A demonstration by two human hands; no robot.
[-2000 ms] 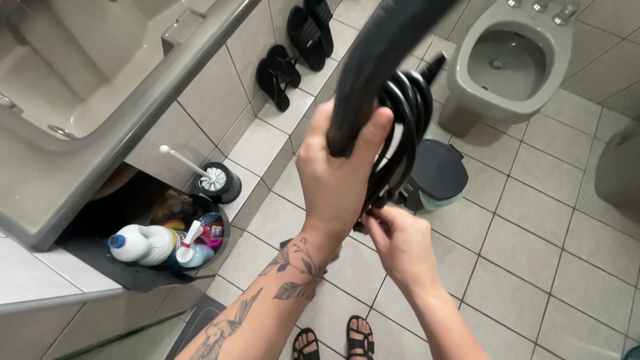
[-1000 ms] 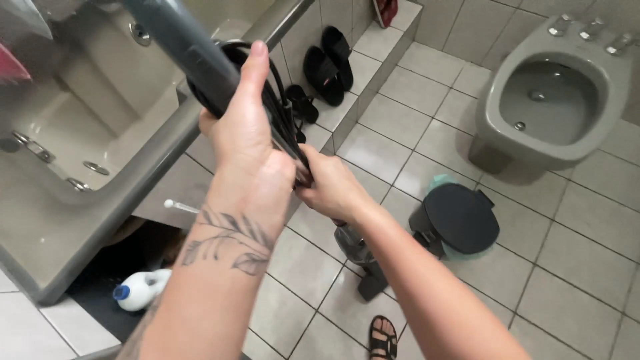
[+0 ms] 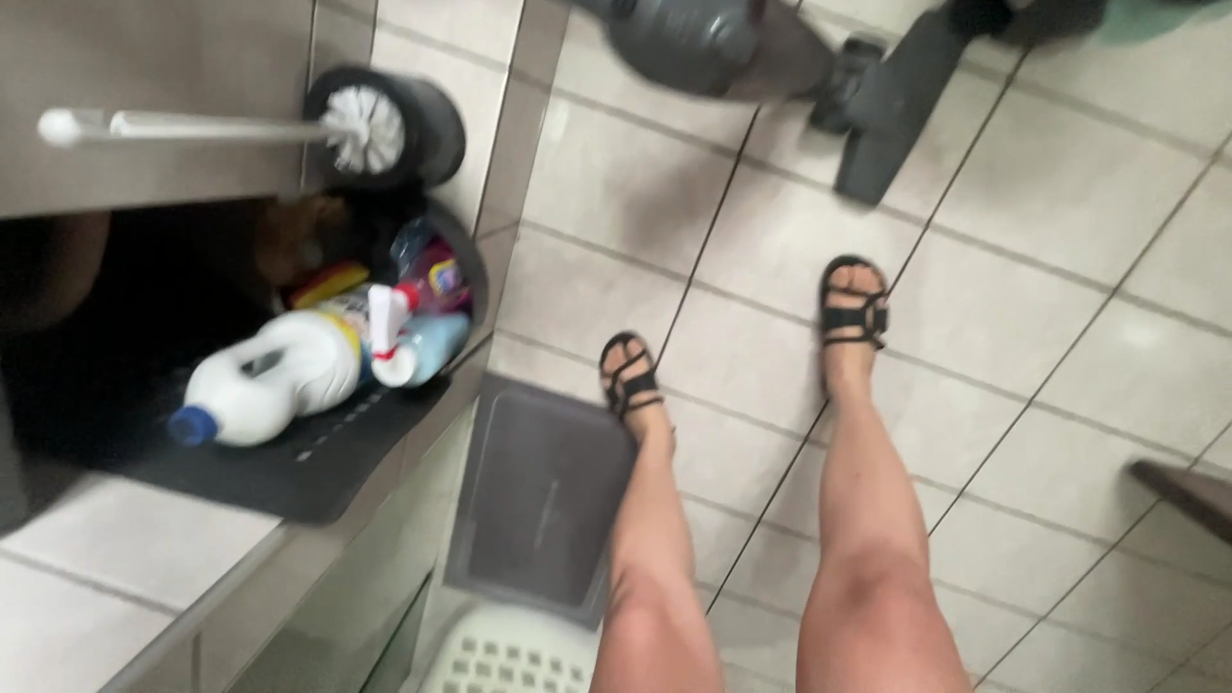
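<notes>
Neither my left hand nor my right hand shows in the head view now, so what they hold is hidden. At the top, blurred and cut by the edge, is the grey body of what looks like a stick vacuum cleaner (image 3: 703, 43). Its dark floor head (image 3: 890, 115) rests on the tiles, ahead of my sandalled feet. At the left, a white bottle with a blue cap (image 3: 274, 380), a spray bottle (image 3: 390, 322) and other cleaning products lie in a black container (image 3: 327, 481).
A toilet brush (image 3: 356, 125) stands in its black holder beside the container. Below lie a grey mat (image 3: 539, 500) and a white perforated plastic piece (image 3: 510, 664). A dark edge (image 3: 1189, 496) juts in at the right. White tiles (image 3: 1020, 385) cover the floor.
Both hands, which gripped a dark tube and a coiled black cable, have gone out of view. The view has swung down toward my feet and the cleaning bottles.
</notes>
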